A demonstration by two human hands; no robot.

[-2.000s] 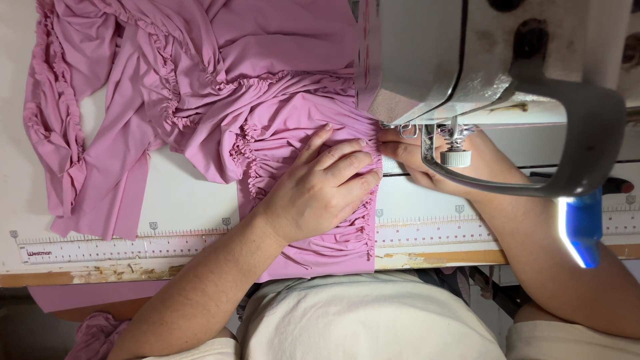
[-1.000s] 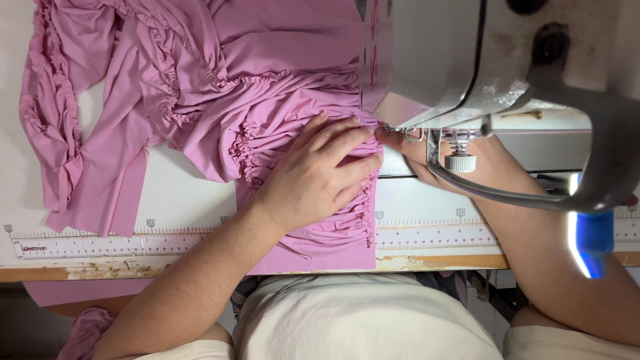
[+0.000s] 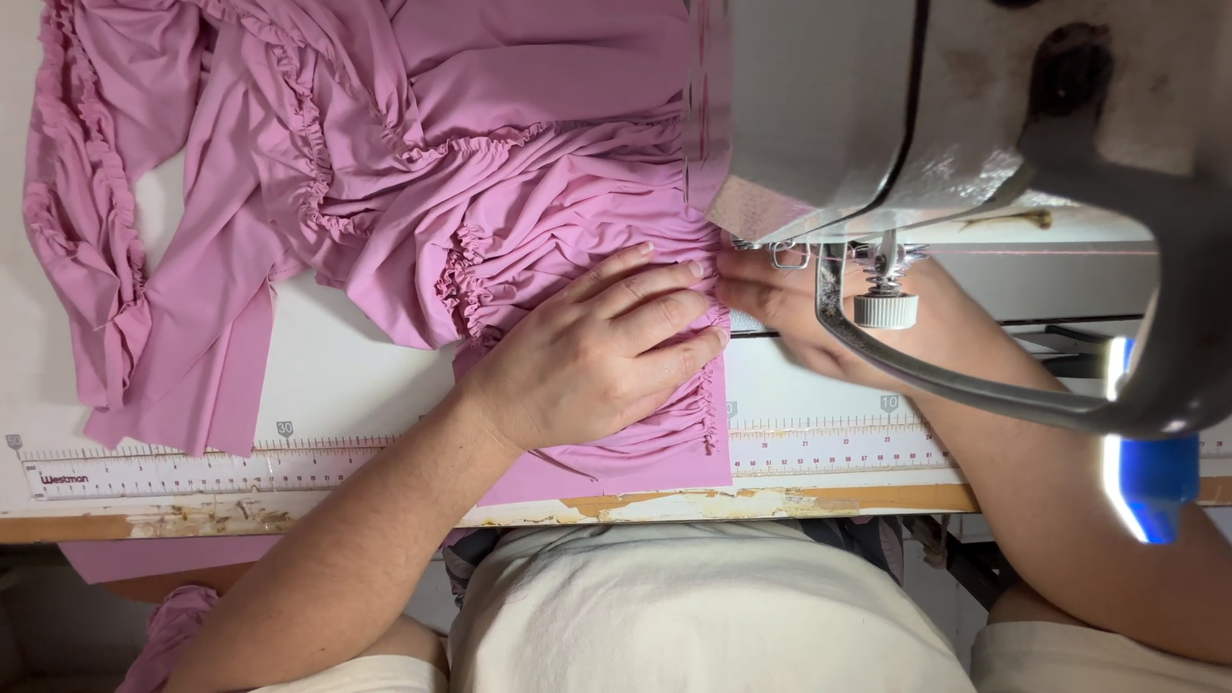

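Note:
Pink gathered fabric [image 3: 568, 202] lies across the left of the sewing table, its right edge reaching the sewing machine head [image 3: 828, 115]. My left hand [image 3: 606, 356] rests flat on the gathers, fingers slightly spread and pointing at that edge. Under the machine head, my right hand [image 3: 818, 308] touches the same edge with its fingertips; the machine partly covers this hand, and whether it pinches the cloth is hidden. The needle and presser foot cannot be made out. A white knurled tension knob [image 3: 885, 311] stands in front of the right hand.
A clear ruler [image 3: 221, 474] runs along the table's chipped front edge [image 3: 818, 500]. The machine's dark curved guard [image 3: 972, 390] and a blue object with a bright light [image 3: 1155, 481] are at the right. More pink fabric [image 3: 168, 558] hangs below the table at left.
Both hands keep to nearly the same places at the fabric's right edge. The machine head sits slightly farther right in view than two seconds ago.

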